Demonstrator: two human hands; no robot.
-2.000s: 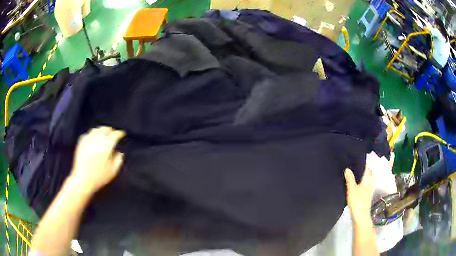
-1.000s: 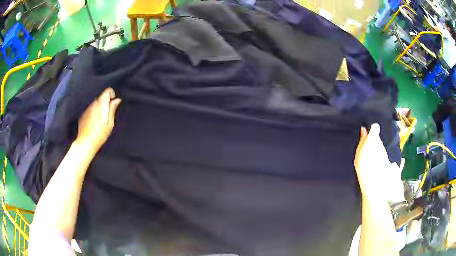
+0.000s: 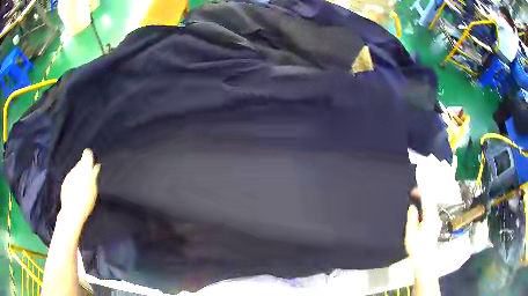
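Note:
A large dark navy to black garment (image 3: pixel 249 179) is spread over the table, with folds at its far and left parts and a smoother blurred stretch in the middle. My left hand (image 3: pixel 80 188) holds its left side between thumb and fingers. My right hand (image 3: pixel 421 225) holds its right edge, low and near me; the fingers are blurred and partly washed out. A small tan piece (image 3: pixel 363 60) lies on the far cloth. White table cover cloth (image 3: pixel 437 179) shows at the right and along the near edge.
The iron's wooden handle (image 3: pixel 468 217) lies right of my right hand. Yellow rails (image 3: pixel 26 92) stand at the left. An orange stool (image 3: pixel 165 13) is beyond the table, a blue stool (image 3: pixel 14 69) far left. A person (image 3: pixel 507 37) is far right.
Since one second ago, both hands have come down towards me with the cloth, the left one also outward. The cloth's middle is smoother, and more white cover shows at the right and near edge.

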